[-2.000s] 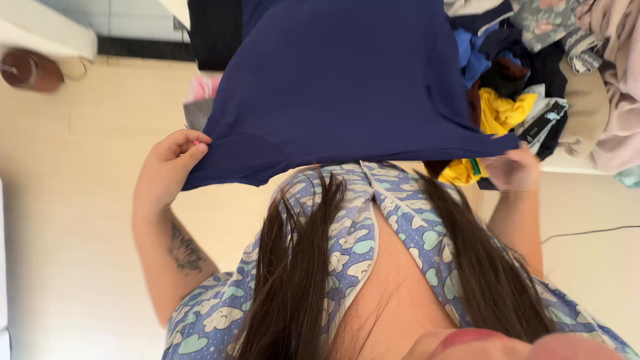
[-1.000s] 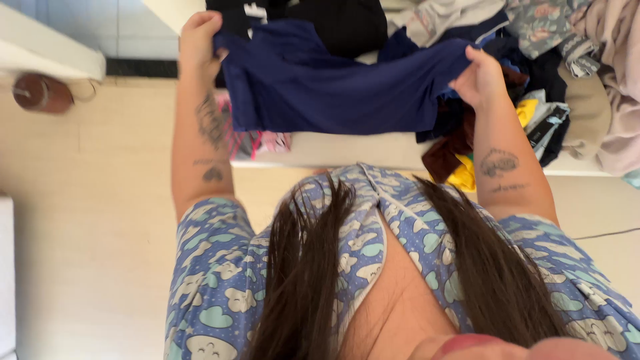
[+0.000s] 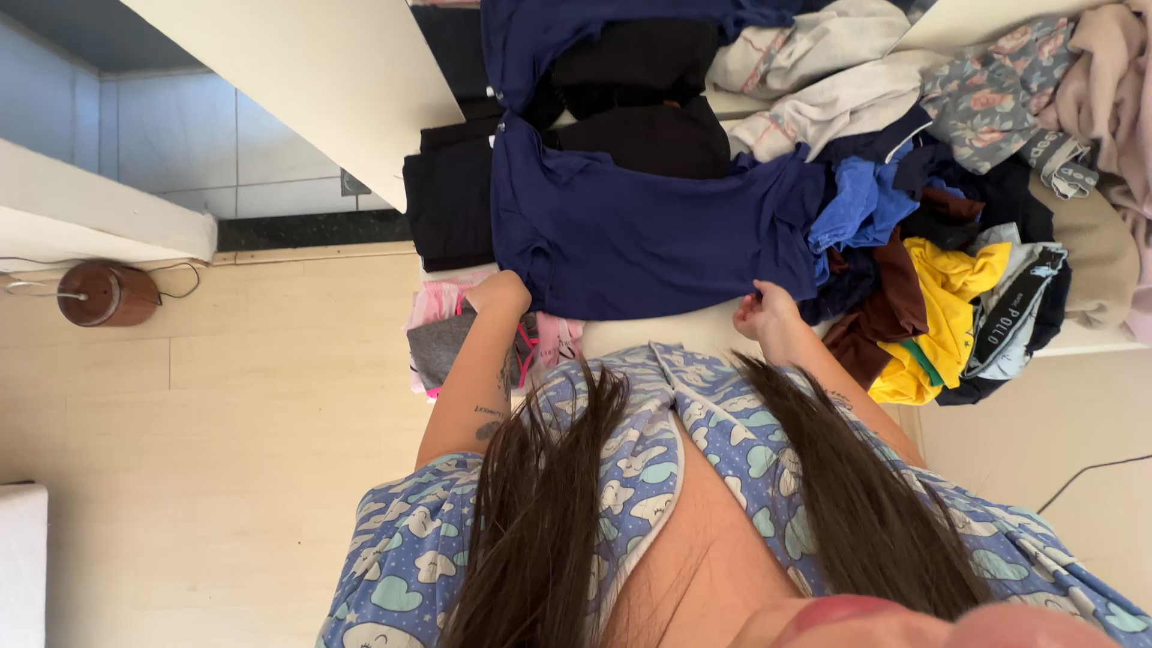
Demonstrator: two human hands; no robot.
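A navy blue garment (image 3: 657,238) lies spread over the white surface, its upper edge on folded black clothes. My left hand (image 3: 500,295) is at its near left corner, above a pink and grey folded pile (image 3: 441,346); its fingertips are hidden, so its hold cannot be told. At the near right edge, the thumb and fingers of my right hand (image 3: 765,310) are at the cloth's hem; whether they pinch it is unclear. Folded black clothes (image 3: 448,202) lie left of the garment, and another black one (image 3: 661,139) lies just beyond it. A mirror behind repeats the navy cloth.
On the right is a loose heap with a yellow garment (image 3: 945,306), a brown cloth (image 3: 877,328), blue cloth (image 3: 859,202) and a floral cloth (image 3: 990,99). A pale cloth (image 3: 837,103) lies at the back. A brown round object (image 3: 106,294) with a cable stands on the floor at left.
The navy garment, held up and stretched between both hands earlier, now lies down on the surface. Both hands have come down to its near edge.
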